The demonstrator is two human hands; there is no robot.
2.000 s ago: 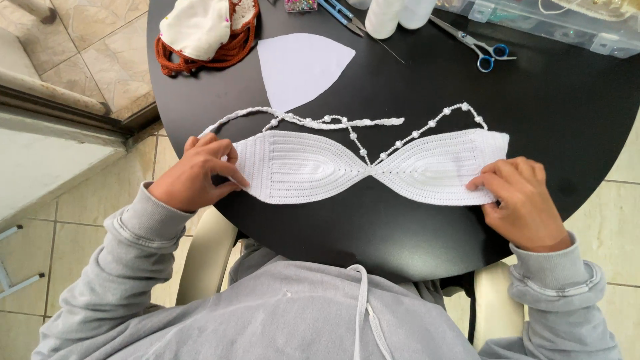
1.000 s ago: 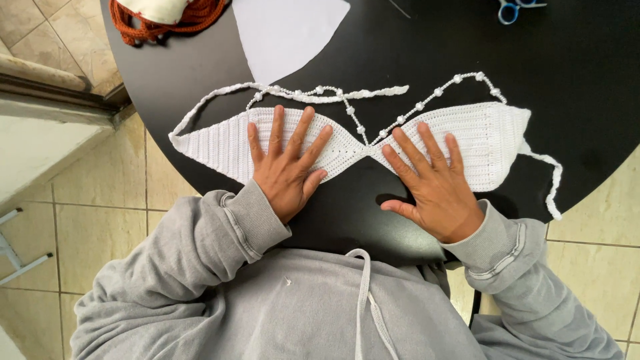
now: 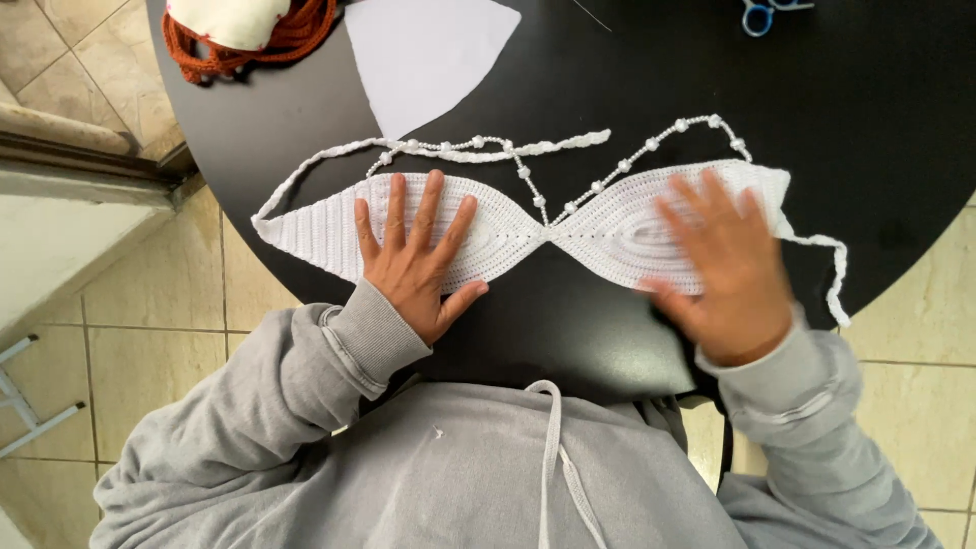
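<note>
A white crocheted bikini top (image 3: pixel 503 236) lies spread on the round black table, its two cups meeting at a narrow centre. My left hand (image 3: pixel 415 248) rests palm down on the left cup, fingers spread, holding nothing. Over the right cup is my right hand (image 3: pixel 724 267), blurred, with its fingers apart; whether it touches the cloth is unclear. A beaded white strand (image 3: pixel 624 165) runs from the centre up both sides. One braided cord (image 3: pixel 305 169) curves above the left cup, and another cord (image 3: pixel 841 267) hangs off the right end near the table edge.
A white triangular piece (image 3: pixel 427 61) lies beyond the left cup, its tip by the cord. Rust-coloured crochet cords (image 3: pixel 297 49) with a cream piece (image 3: pixel 229 19) are at upper left. Blue-handled scissors (image 3: pixel 757 19) and a thin needle (image 3: pixel 593 15) sit at the far side.
Two seconds ago my hands held the outer ends; one second ago they lay flat near the middle of the cups. Since then my right hand has moved outward to the right.
</note>
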